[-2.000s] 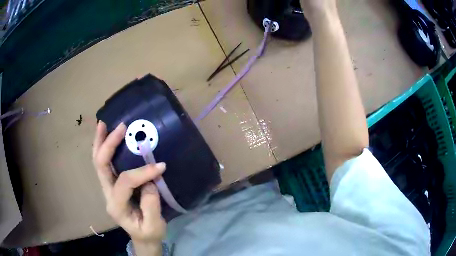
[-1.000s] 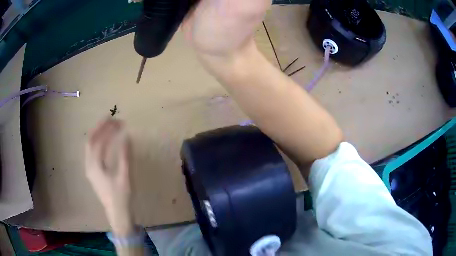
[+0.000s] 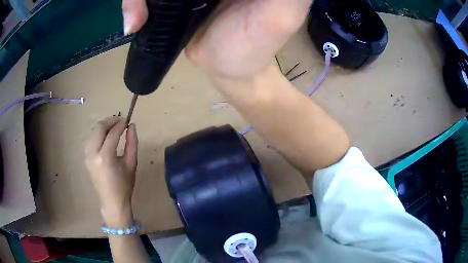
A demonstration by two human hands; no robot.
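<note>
My right hand [image 3: 246, 38] grips a black electric screwdriver [image 3: 156, 51] at the top, its thin bit pointing down. My left hand [image 3: 110, 156] has thumb and fingertips together at the bit tip; whether a screw is between them is too small to tell. Tiny dark screws [image 3: 117, 114] lie on the cardboard just behind the left fingers. A black wheel-shaped housing [image 3: 218, 180] lies on its side at the bench's front edge, against my body. Its white flange [image 3: 240, 244] faces down and towards me, with a ribbon cable [image 3: 248, 254] coming out.
A second black housing [image 3: 349, 36] stands at the back right, its lilac cable running left behind my right forearm. Thin dark sticks [image 3: 295, 72] lie near it. Cables with white connectors [image 3: 81, 101] lie at left. A green crate [image 3: 410, 159] is at lower right, a dark part [image 3: 456, 77] above.
The housing has left my left hand and now rests at the bench edge. The screwdriver has come into view in my right hand, and its bit now meets my left fingertips.
</note>
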